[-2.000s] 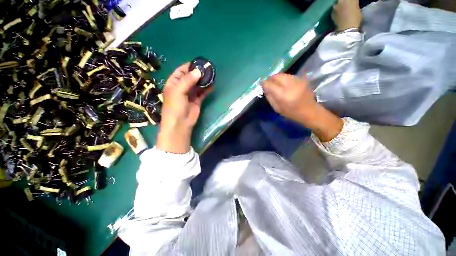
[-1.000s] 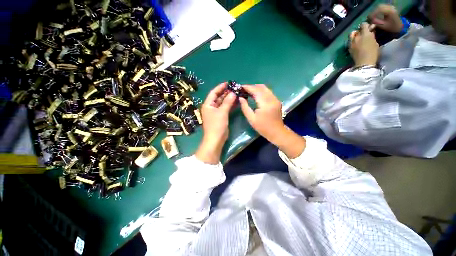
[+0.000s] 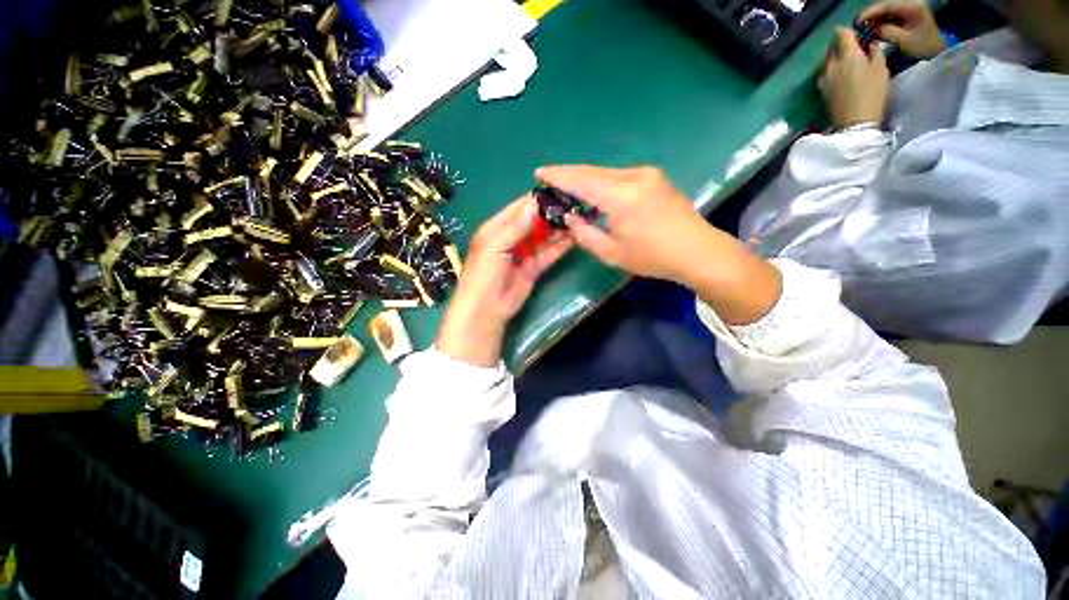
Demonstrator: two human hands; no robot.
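A small dark piece (image 3: 556, 206), probably the watch case, is held between my two hands above the green bench. A red patch (image 3: 538, 238) shows beside it at my left fingers; what it is I cannot tell. My left hand (image 3: 498, 275) holds the piece from the left and below. My right hand (image 3: 645, 229) grips it from the right with thumb and fingers. The fingers hide most of it. A great heap of binder clips (image 3: 235, 223) with tan strips lies to the left of my hands.
Two cream blocks (image 3: 390, 335) lie beside the heap. A white sheet (image 3: 440, 53) and crumpled tissue (image 3: 509, 70) lie beyond. A black parts tray (image 3: 750, 53) stands at the top. Another person's hands (image 3: 862, 76) work at upper right. A dark slotted tray (image 3: 111, 516) is lower left.
My right hand came in from the right to join my left at the round piece. Since then it has tilted over the piece, and a red patch has appeared. The view has shifted.
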